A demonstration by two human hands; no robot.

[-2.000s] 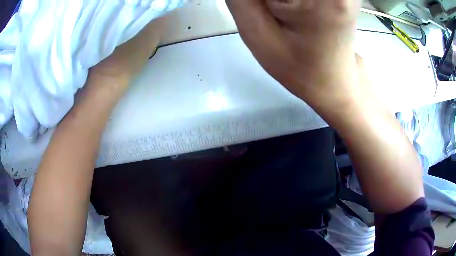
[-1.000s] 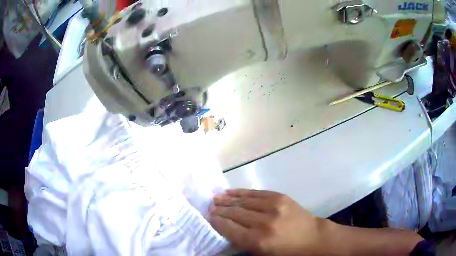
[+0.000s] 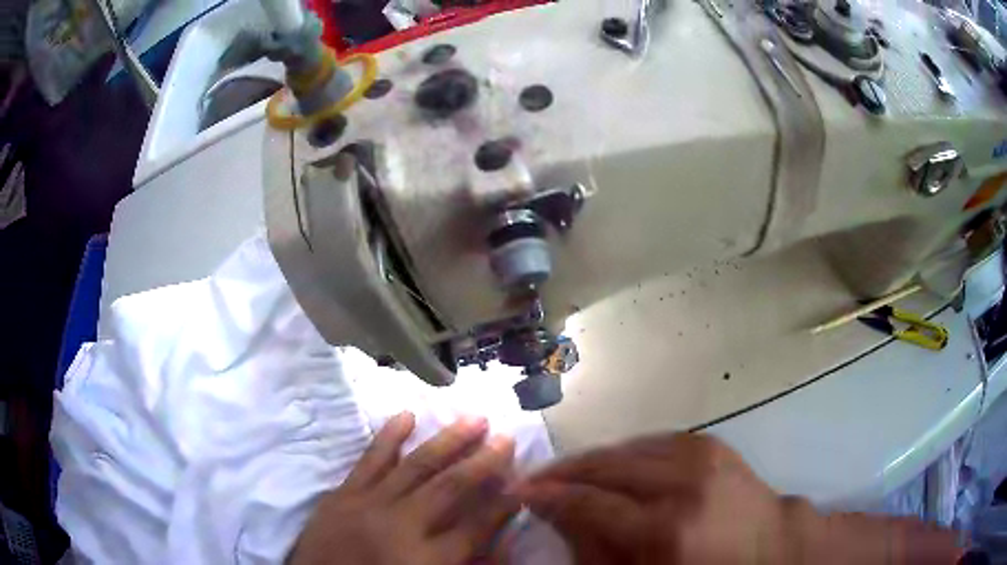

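The white garment (image 3: 210, 408) lies heaped on the table left of and under the sewing machine's head (image 3: 442, 177). Its lit part reaches below the needle area (image 3: 536, 359); the needle tip and presser foot cannot be made out. My left hand (image 3: 409, 497) lies on the garment with its fingers spread, just in front of the needle area. My right hand (image 3: 663, 497) is beside it on the right, fingers together and pinching the cloth edge near my left fingertips. The bottom of the picture cuts off both hands.
A yellow-and-black tool (image 3: 919, 329) and a pale thin stick (image 3: 867, 309) lie on the right of the machine bed (image 3: 652, 364). A red rim (image 3: 442, 24) shows behind the machine. A blue container (image 3: 83, 292) is at the left of the white table (image 3: 166, 237).
The view has shifted, so the machine head sits further right and fills more of the picture. My left hand has come into view on the garment. My right hand's fingers have closed together beside it.
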